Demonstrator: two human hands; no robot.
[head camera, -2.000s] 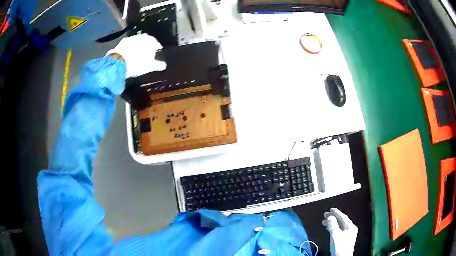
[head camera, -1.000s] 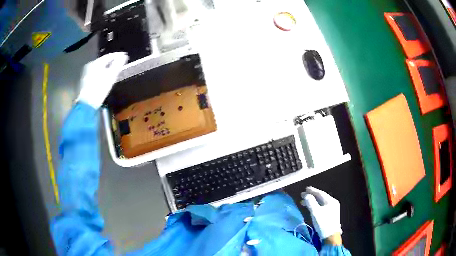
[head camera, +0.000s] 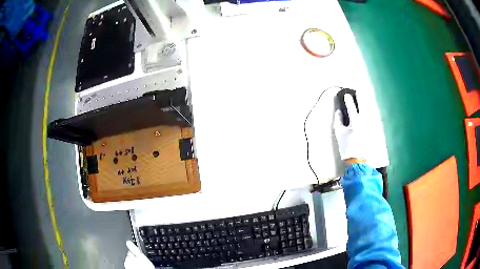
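Note:
My right hand (head camera: 347, 128), in a white glove, rests over the black computer mouse (head camera: 347, 100) on the right of the white table, with the mouse's thin cable looping to its left. My left hand (head camera: 138, 258), also gloved in white, is at the bottom edge, partly cut off, near the keyboard's left end; its fingers are too small to judge. The brown test fixture (head camera: 142, 165) with handwritten marks sits at the table's left, with nothing on its base. Its black cover (head camera: 126, 116) stands raised at the back edge.
Keyboard (head camera: 226, 239) on the pull-out tray. Tape roll (head camera: 317, 42) on the white table (head camera: 252, 105). Black plate (head camera: 107, 46) and metal stand (head camera: 152, 18) behind the fixture. An orange foam pad (head camera: 434, 215) and tablets on orange pads (head camera: 468, 76) lie on the green bench (head camera: 397, 73).
My left hand has left the fixture cover and dropped to the bottom edge. My right hand has moved up from beside the tray onto the mouse. The cover stands raised; the view has shifted.

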